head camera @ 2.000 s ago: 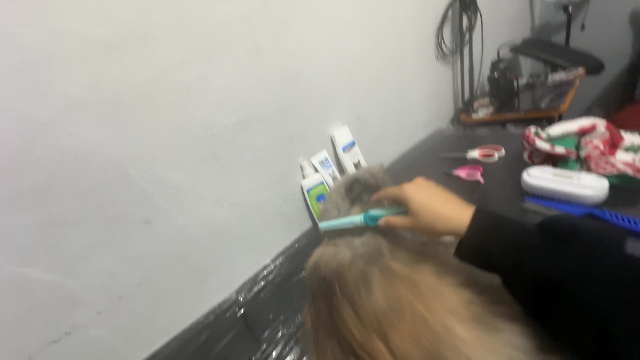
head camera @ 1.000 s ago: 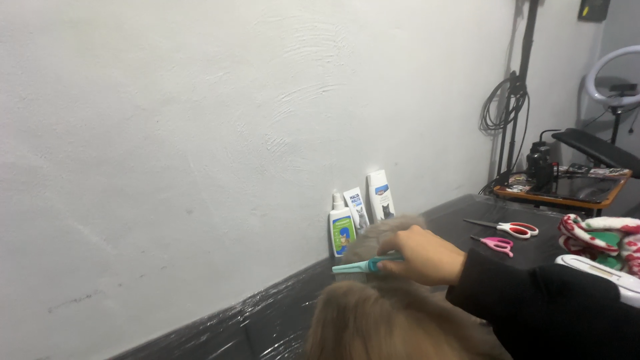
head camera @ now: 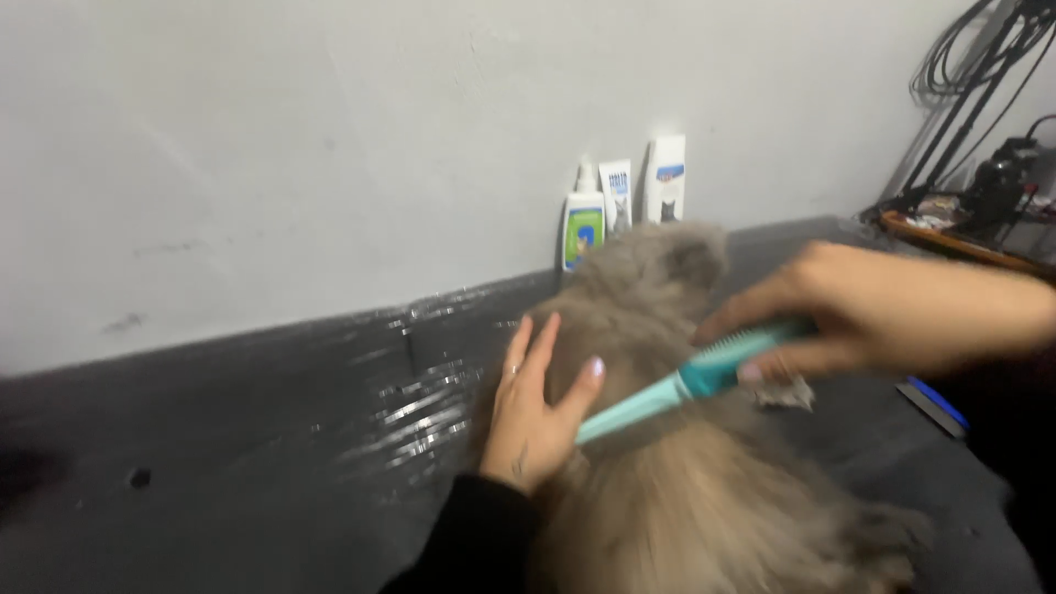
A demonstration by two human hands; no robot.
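A long-haired grey-brown cat [head camera: 685, 495] is on the dark plastic-covered table [head camera: 247, 429], its head toward the wall. My left hand [head camera: 536, 404] rests on the cat's side near the shoulder, fingers apart, with a ring on one finger. My right hand [head camera: 817, 313] grips a turquoise comb [head camera: 643, 408] by its toothed, darker end. The comb's pale end lies over the cat's back and reaches to the left hand's thumb. Motion blur softens the right hand and the comb.
A spray bottle [head camera: 584, 223], a white tube [head camera: 617, 194] and a white bottle [head camera: 665, 181] stand against the wall beyond the cat. A blue-backed comb [head camera: 932, 406] and a tuft of fur [head camera: 785, 393] lie at right. Coiled cable [head camera: 949, 66] hangs at upper right.
My left hand has come into view on the cat's side. My right hand, with the turquoise comb, has moved from near the cat's head back over its body. The view has shifted.
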